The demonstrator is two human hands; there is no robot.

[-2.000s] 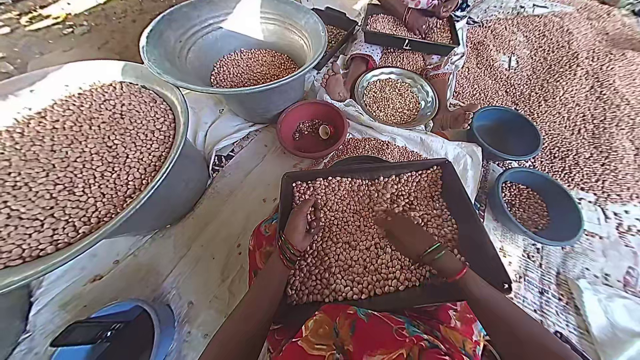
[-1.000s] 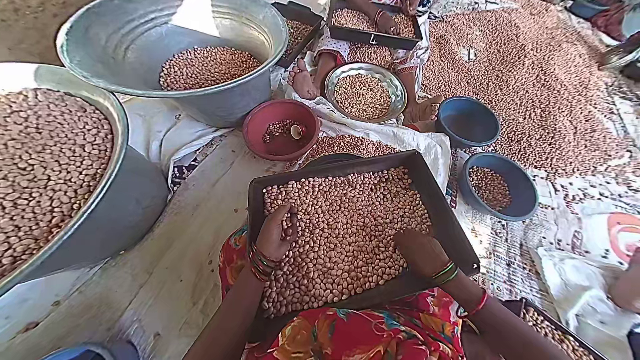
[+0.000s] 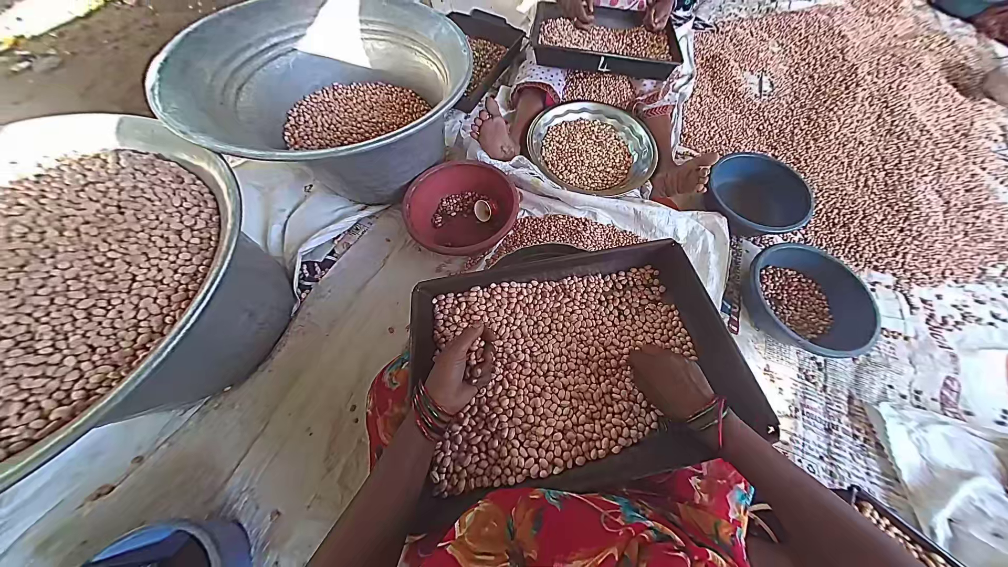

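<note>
A dark rectangular tray [image 3: 685,307] rests tilted on my lap, spread with reddish-brown nuts or seeds [image 3: 551,362]. At its left side is my left hand [image 3: 461,368], fingers curled around a few of the nuts. Toward the right side my right hand [image 3: 672,382] lies on the nuts with its back up; its fingertips are hidden, so whether it holds any cannot be told. Beyond the tray's far edge stands a maroon bowl [image 3: 417,205] with a few nuts and a small round cup-like piece [image 3: 482,209] inside.
Large metal tubs [image 3: 394,153] [image 3: 252,315] of nuts stand at left. Blue bowls [image 3: 760,193] [image 3: 858,315] are at right, near a wide nut heap [image 3: 850,126]. Across from me, a person's hands [image 3: 579,11] are over another tray [image 3: 606,63], with a metal bowl [image 3: 646,150] between the feet. A blue container [image 3: 228,543] is at lower left.
Two seconds ago my right hand was flatter over the nuts; its fingers are now bent down into them. My left hand has stayed at the tray's left side.
</note>
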